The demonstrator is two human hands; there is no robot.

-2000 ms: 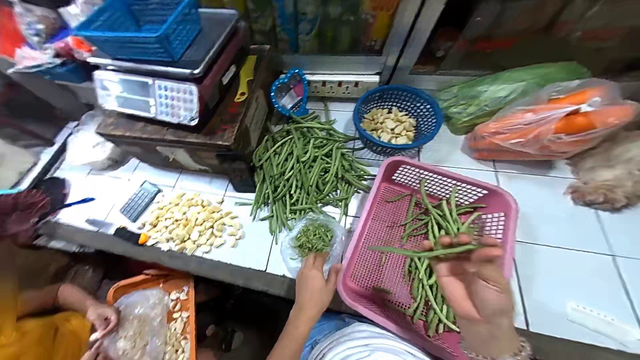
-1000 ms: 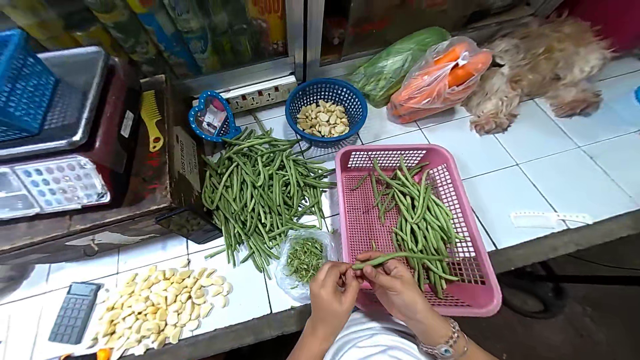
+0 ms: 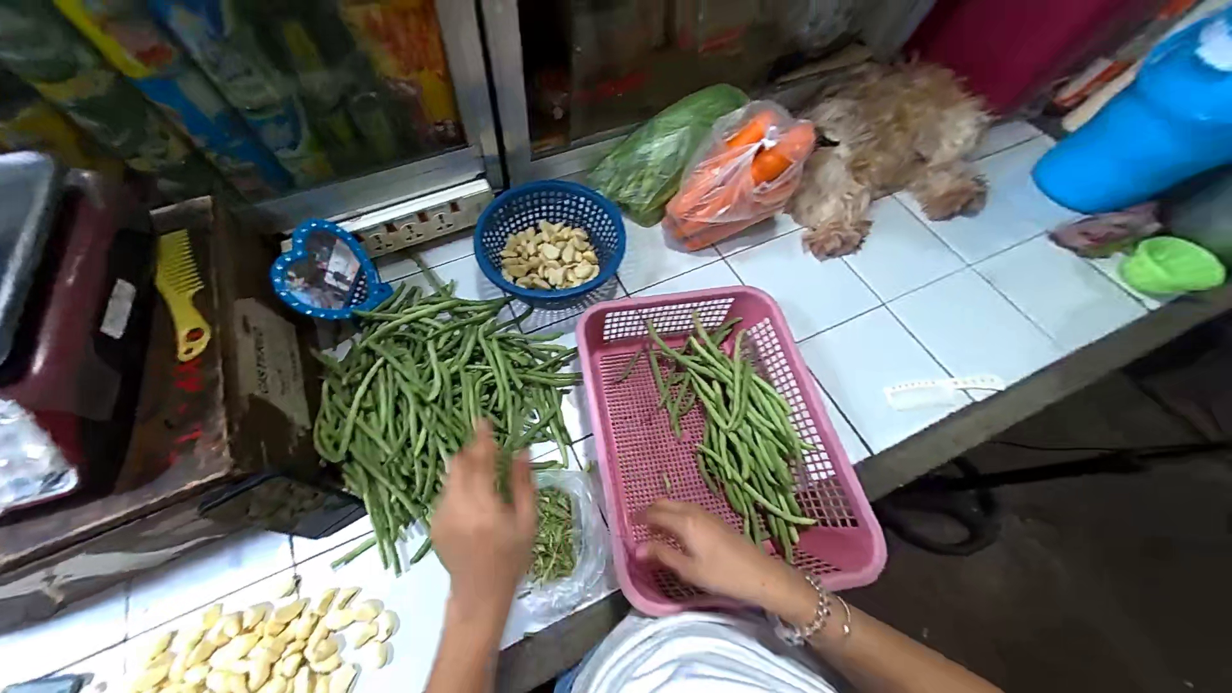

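Over the lower right of a heap of green beans [image 3: 423, 385], my left hand [image 3: 486, 510] reaches with its fingers apart, somewhat blurred. My right hand [image 3: 707, 549] hangs over the near left part of a pink plastic basket [image 3: 630, 568], fingers loosely curled; whether it holds anything is not plain. More green beans [image 3: 751, 433] lie along the basket's right side. Between the heap and the basket, partly behind my left hand, a clear plastic bag [image 3: 582, 568] holds small green bean trimmings [image 3: 553, 534].
Peeled garlic cloves [image 3: 279, 645] lie at lower left, others in a blue basket [image 3: 606, 231]. Behind are bagged carrots [image 3: 741, 178], a bagged green vegetable [image 3: 664, 154] and a furry dog [image 3: 890, 144]. A wooden box [image 3: 192, 423] with a yellow comb [image 3: 181, 289] stands left.
My hands were together on a bean over the basket's near edge a second ago. My left hand has since moved left to the bean heap, and the bean is no longer seen between them.
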